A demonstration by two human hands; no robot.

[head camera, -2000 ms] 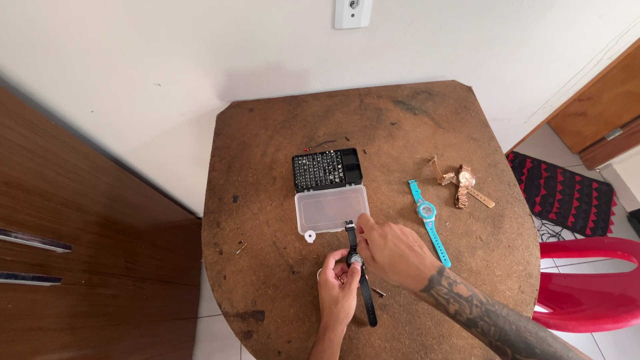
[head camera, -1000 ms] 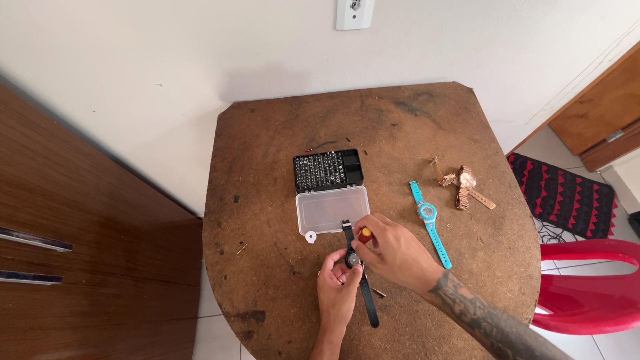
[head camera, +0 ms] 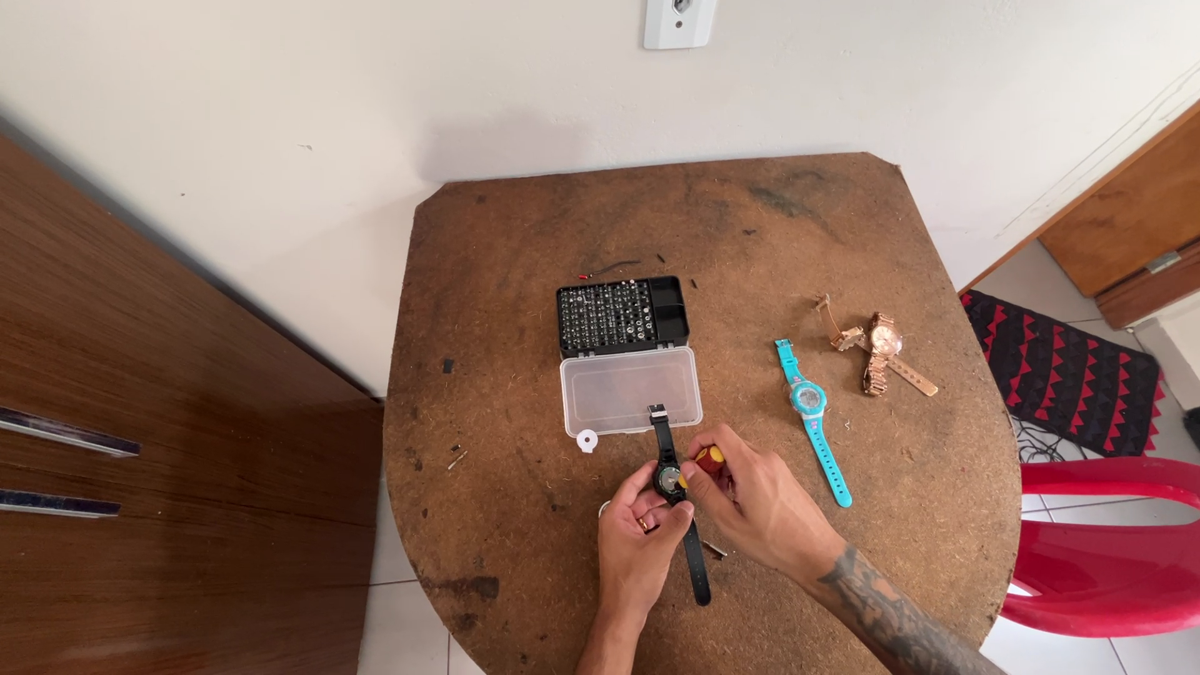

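Note:
My left hand (head camera: 639,544) grips a black wristwatch (head camera: 696,562) by its case, with its dark strap running up and down past my fingers. My right hand (head camera: 755,492) is closed around a small red and yellow tool handle (head camera: 711,458), likely a screwdriver, at the right side of the watch case. The tool's tip is hidden. Above the watch, an opened black case (head camera: 623,314) holds rows of small metal parts, and its clear plastic lid (head camera: 630,389) lies toward me. A white disc-shaped piece (head camera: 587,441) sits by the lid's lower left corner.
A turquoise wristwatch (head camera: 808,398) lies right of my hands on the brown table (head camera: 497,375). Beyond it are rose-gold watches (head camera: 883,339). Small metal bits (head camera: 457,460) lie at the left. A red chair (head camera: 1106,572) stands at the table's right, a wooden cabinet (head camera: 169,422) at the left.
The red and yellow handle was hidden two seconds ago and now shows in my right hand, tilted toward the watch. My left hand keeps hold of the watch.

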